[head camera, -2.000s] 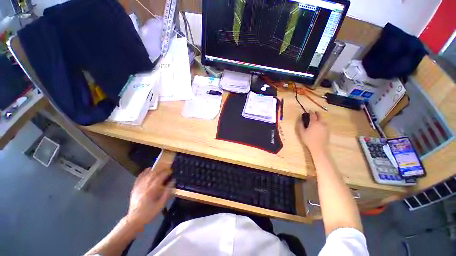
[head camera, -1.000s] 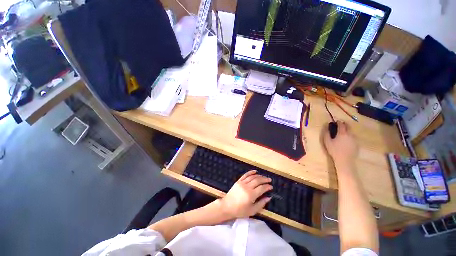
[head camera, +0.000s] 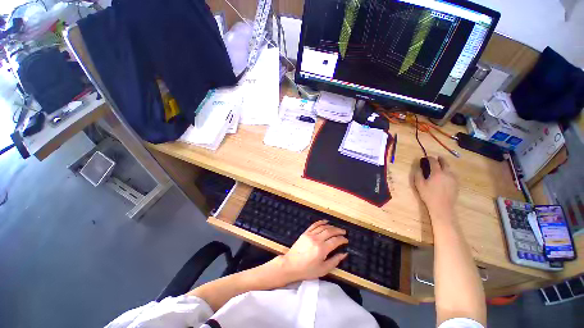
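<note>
My right hand lies over the small black wired mouse on the bare desk, right of the mouse pad. My left hand rests with fingers spread on the long black keyboard, on its middle to right part; it holds nothing. The keyboard sits in the pulled-out light wood tray below the desk edge. The large monitor shows a black screen with green-yellow pattern shapes, thin nested lines and a small white box at lower left.
A black mouse pad holds note slips. A smartphone lies on a calculator at right. Papers and dark navy cloth are at left. A dark cloth bundle and orange cables are at right.
Since the first frame my left hand has moved right from the tray's left end onto the keyboard, and the view has shifted. A white box appeared on the screen. My right hand stays on the mouse.
</note>
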